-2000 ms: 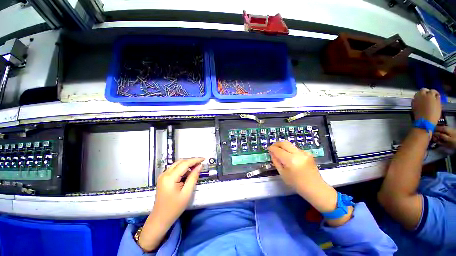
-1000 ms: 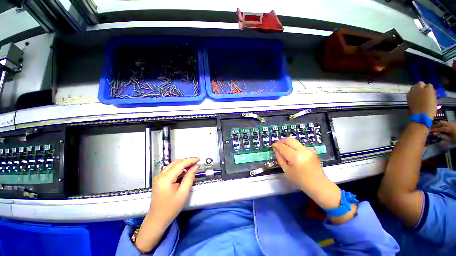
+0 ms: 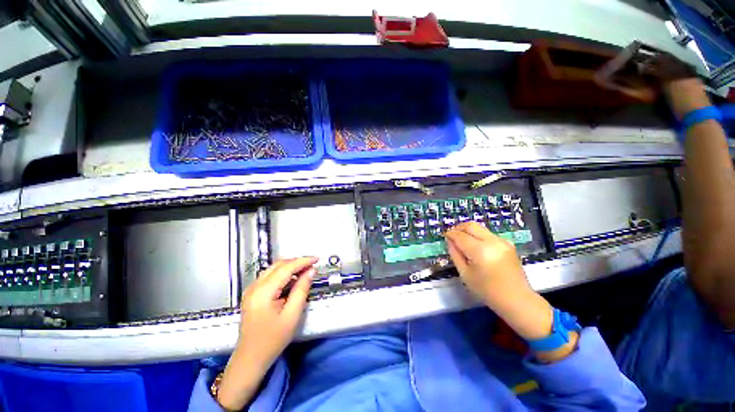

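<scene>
A green circuit board panel [image 3: 415, 251] with a row of black and white parts lies in a black pallet [image 3: 372, 261] on the conveyor. My right hand [image 3: 483, 257] is over the panel's middle, thumb and fingertips pinched together at the row of parts. Whether a tiny component is between them is too small to tell. My left hand [image 3: 278, 299] is over the conveyor's near rail, left of this pallet, thumb and fingers bent towards each other. Anything between its fingertips is too small to make out.
A left parts bin [image 3: 234, 167] holds silvery-leaded parts; the joined right parts bin [image 3: 395, 153] holds orange-red ones. Another pallet [image 3: 98, 273] with a board is at far left. Another person's arm [image 3: 703, 185] reaches to the brown-red box [image 3: 556, 79]. A red holder [image 3: 411, 30] sits on the ledge.
The pallet with the panel has shifted slightly right in view, and my right hand has moved with it. The other person's arm has moved up to the brown-red box. My left hand has barely moved.
</scene>
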